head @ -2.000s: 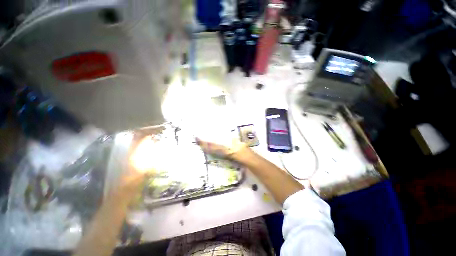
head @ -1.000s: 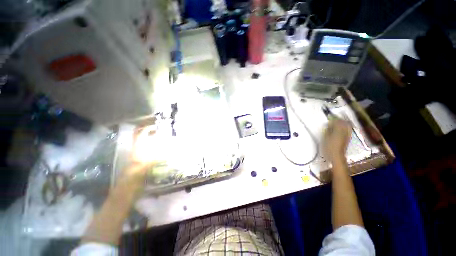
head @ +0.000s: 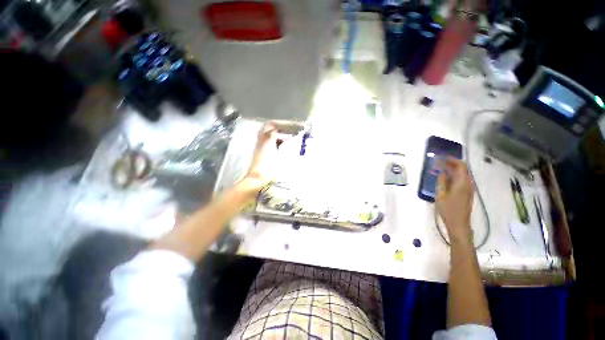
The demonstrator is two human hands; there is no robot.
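Observation:
The off-white sewing machine head (head: pixel 285 80) stands at the upper middle, its bright lamp washing out the area below. The pale clamp plate (head: pixel 318 216) lies under it. My left hand (head: pixel 262 159) is at the plate's left side, overexposed; whether it holds anything cannot be told. My right hand (head: pixel 456 189) is over the right side of the smartphone (head: pixel 432 174), fingers bent close together and blurred; I cannot tell if something small is between them. A small square metal part (head: pixel 395 174) lies left of the phone.
The control panel (head: pixel 556 106) stands at the right, above a tray with yellow-green snips (head: pixel 519 201). Thread cones (head: pixel 156 73) and scissors (head: pixel 131 168) are at left, beside clear plastic bags (head: pixel 192 159). A pink flask (head: pixel 450 52) stands at the back. A person (head: pixel 40 199) is at far left.
My right hand went from the plate to the snips in the tray, and is now back left over the phone. My left hand stays at the plate's left side. The view has shifted left.

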